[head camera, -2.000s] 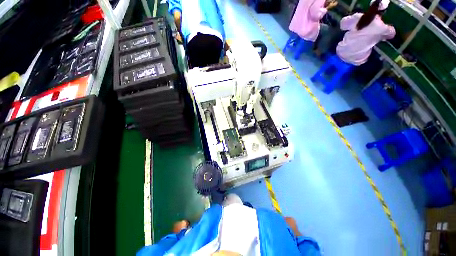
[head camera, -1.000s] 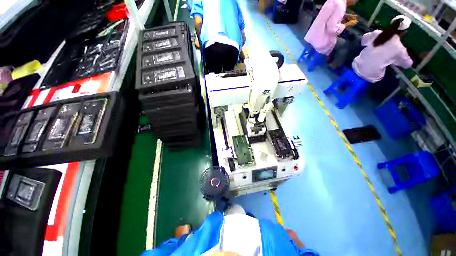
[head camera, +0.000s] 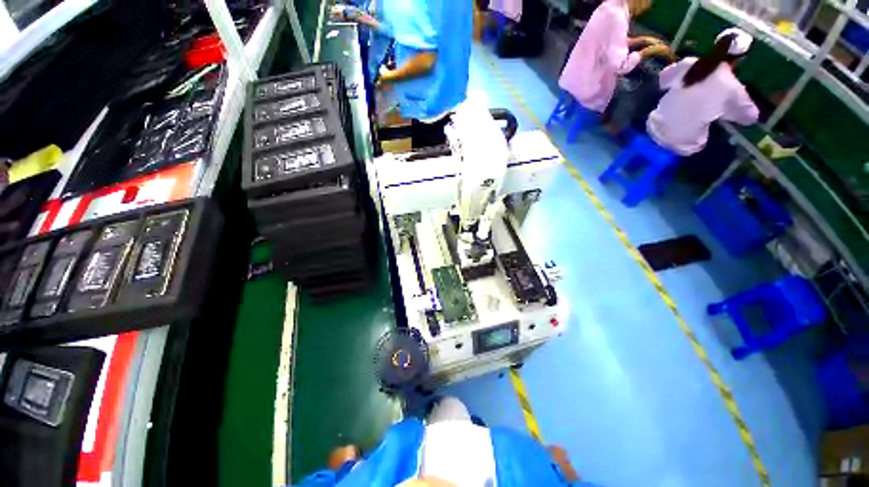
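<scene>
The white desktop machine (head camera: 474, 344) stands in front of me, its white head (head camera: 476, 181) upright over the middle. A greenish phone-sized fixture (head camera: 452, 293) lies on the left slide and a dark one (head camera: 521, 276) on the right. The small screen (head camera: 495, 337) is on the front edge. My left hand (head camera: 344, 457) is small and low at the bench edge, partly hidden by my blue sleeve. My right hand (head camera: 562, 462) is small at the bottom, right of my body. Neither hand touches the machine; their fingers are not clear.
A tall black tray stack (head camera: 310, 224) stands left of the machine. A foam tray (head camera: 195, 276) with several phone units lies on the raised shelf at left. A round black fan (head camera: 401, 359) is at the machine's front-left corner. A person in blue (head camera: 434, 57) stands behind it; people in pink sit at right.
The view has shifted slightly. The person in blue behind the machine has straightened and turned, with an arm reaching left. My hands stay low beside my body.
</scene>
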